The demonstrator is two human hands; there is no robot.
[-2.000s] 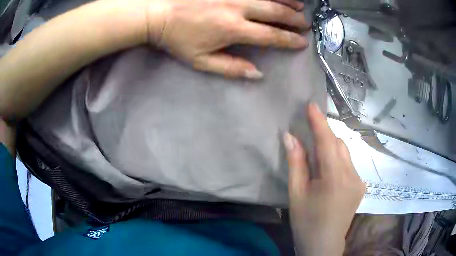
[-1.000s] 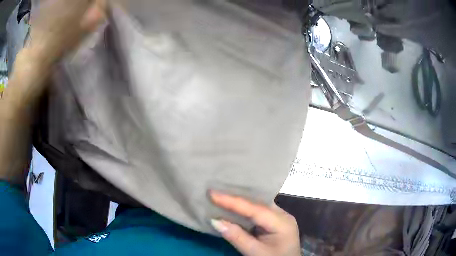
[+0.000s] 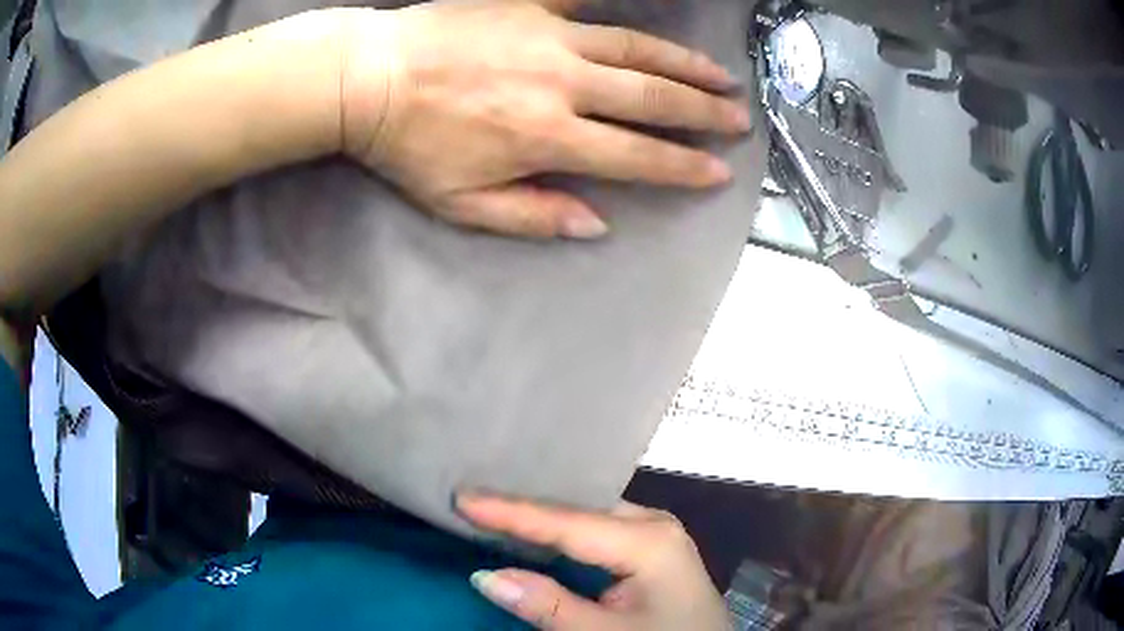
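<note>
A wide taupe-grey fabric panel [image 3: 530,333] lies in front of me, its right edge running down from the presser foot area [image 3: 767,62]. Dark lining [image 3: 222,444] shows under its lower left border. My left hand [image 3: 542,117] lies flat on the panel with its fingers apart, fingertips close to the panel's right edge beside the foot. My right hand [image 3: 604,555] is at the panel's lower corner. Its index finger rests on the cloth's border and its thumb is apart, below the border. The needle is not clearly visible.
An angled silver metal arm [image 3: 807,173] and a slotted guide plate [image 3: 851,154] stand right of the foot. A narrow band [image 3: 974,345] runs right. Dark teal scissors [image 3: 1058,197] lie at the right. A printed ruler scale [image 3: 887,429] crosses the white table. Crumpled cloth [image 3: 924,555] is below.
My left hand has come from the upper left, where it was blurred, to lie flat near the foot. The panel has settled flatter. My right hand has moved left and down over two seconds.
</note>
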